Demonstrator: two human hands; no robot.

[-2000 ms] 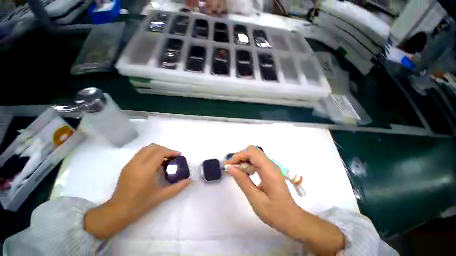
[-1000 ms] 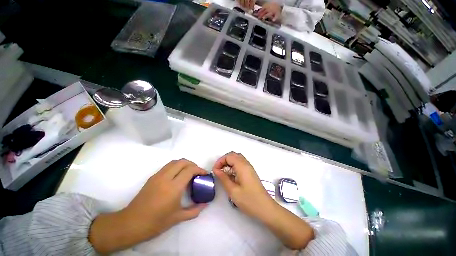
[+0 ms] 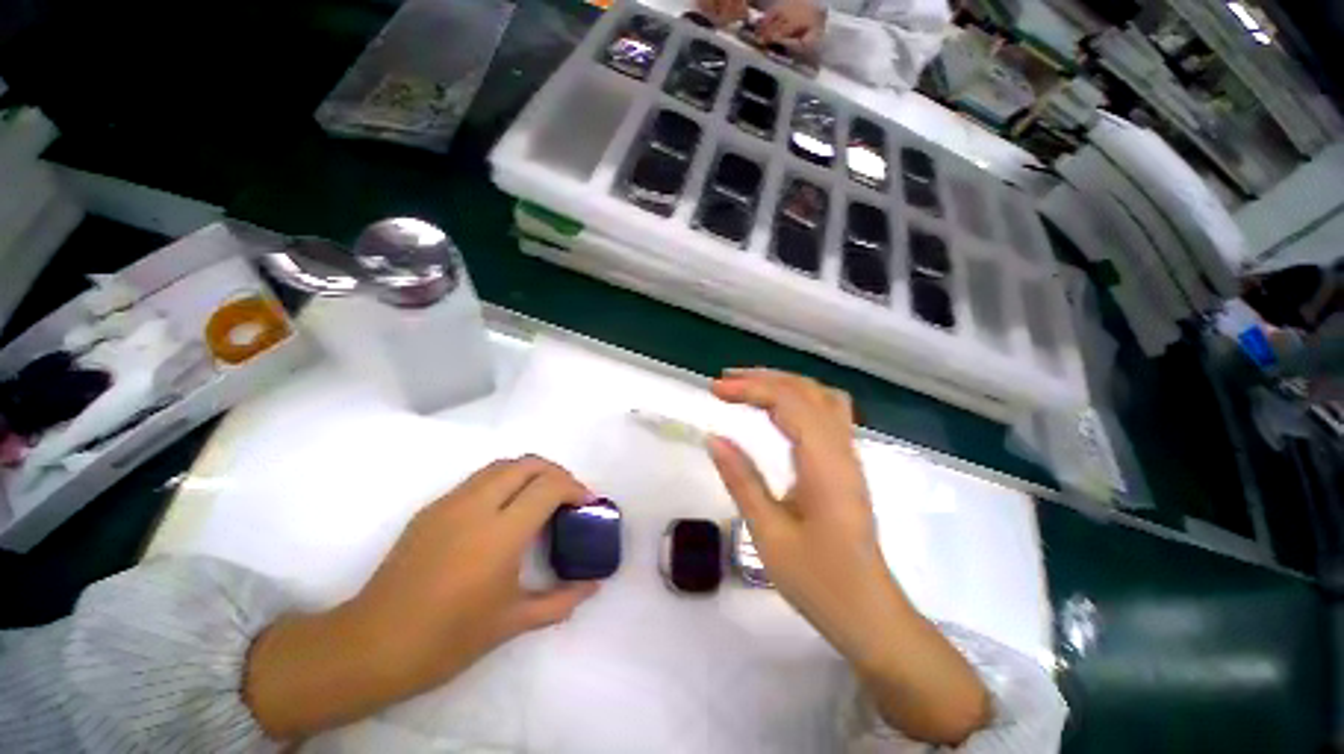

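My left hand (image 3: 442,567) holds a dark, glossy square watch body (image 3: 585,541) between thumb and fingers, just above the white mat (image 3: 575,398). My right hand (image 3: 814,508) is to the right, thumb and index finger apart. A small, thin, pale piece (image 3: 671,427) shows near its fingertips on the mat; it is blurred, and I cannot tell what it is. A second watch body (image 3: 693,555) with a silver rim lies between my hands. A third silver-rimmed one (image 3: 750,554) is partly hidden by my right hand.
A frosted pump bottle (image 3: 435,346) stands at the mat's back left, beside an open white box (image 3: 140,435) holding crumpled pieces and an orange ring. Stacked trays (image 3: 737,317) of watch bodies lie beyond the mat. A clear tray (image 3: 420,74) is behind left. Another person's hand (image 3: 792,27) shows at the top.
My right hand has moved right and up from beside the held watch body, and its fingers have spread. The second watch body and thin pale piece now show. My left hand moved slightly left.
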